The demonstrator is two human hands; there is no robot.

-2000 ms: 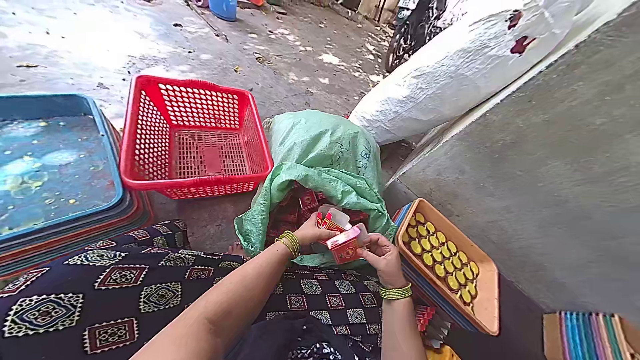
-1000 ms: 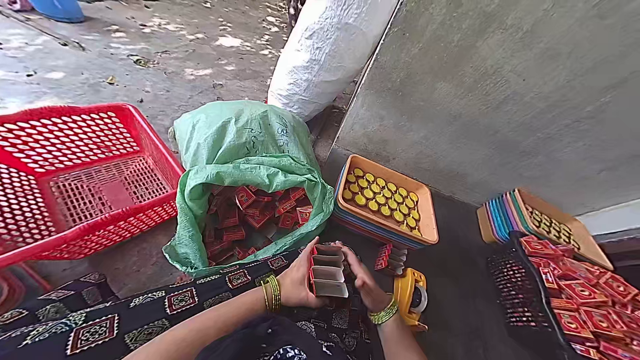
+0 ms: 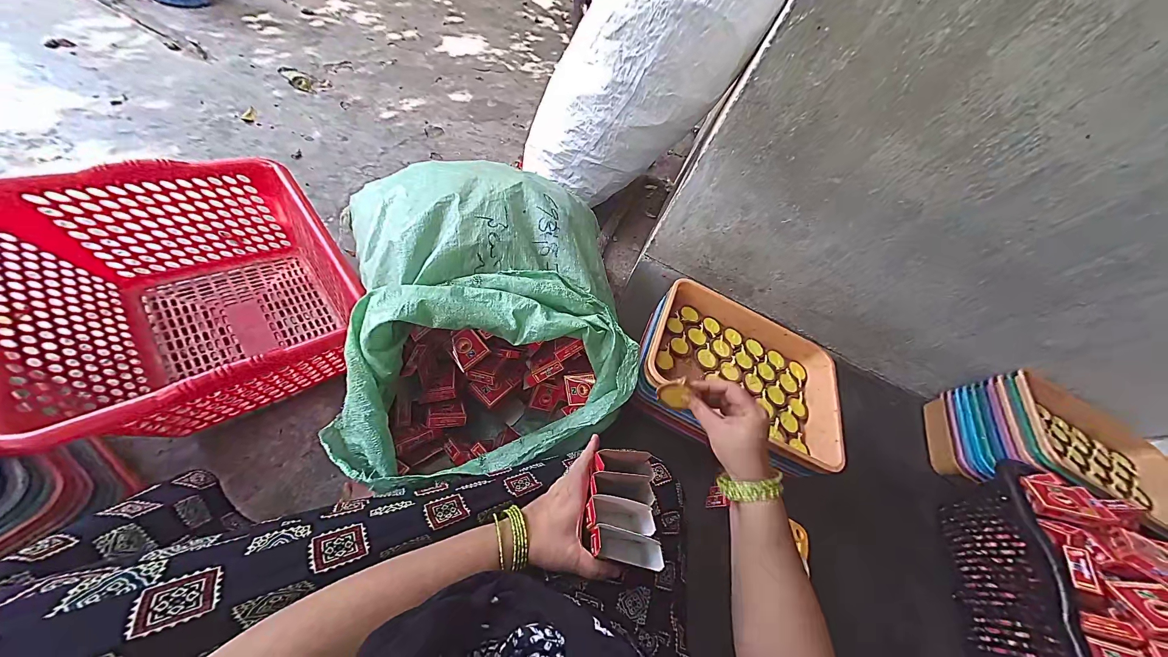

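Observation:
My left hand (image 3: 564, 522) grips a row of several small open red cardboard boxes (image 3: 624, 516), their pale insides facing up, above the patterned dark cloth on my lap. Between the fingertips of my right hand (image 3: 733, 424) is a round yellow disc-like piece (image 3: 673, 394), held over the near left edge of an orange plastic tray (image 3: 828, 401). Rows of similar yellow pieces (image 3: 721, 348) stand in that tray, which tops a stack of trays. Left of it, a green woven sack (image 3: 484, 228) lies with its mouth spread, showing many small red boxes (image 3: 493, 379) inside.
A red plastic basket (image 3: 315, 237) stands at the left, with stacked trays (image 3: 68, 493) below it. A white sack (image 3: 639, 82) leans near the grey wall (image 3: 912, 182). At the right are more stacked trays (image 3: 985, 424) and a black basket (image 3: 1004, 566) of red boxes.
My right hand has left the red boxes and moved to the orange tray, where it now holds a yellow piece. My left hand keeps the boxes. The view has swung right since the first frame.

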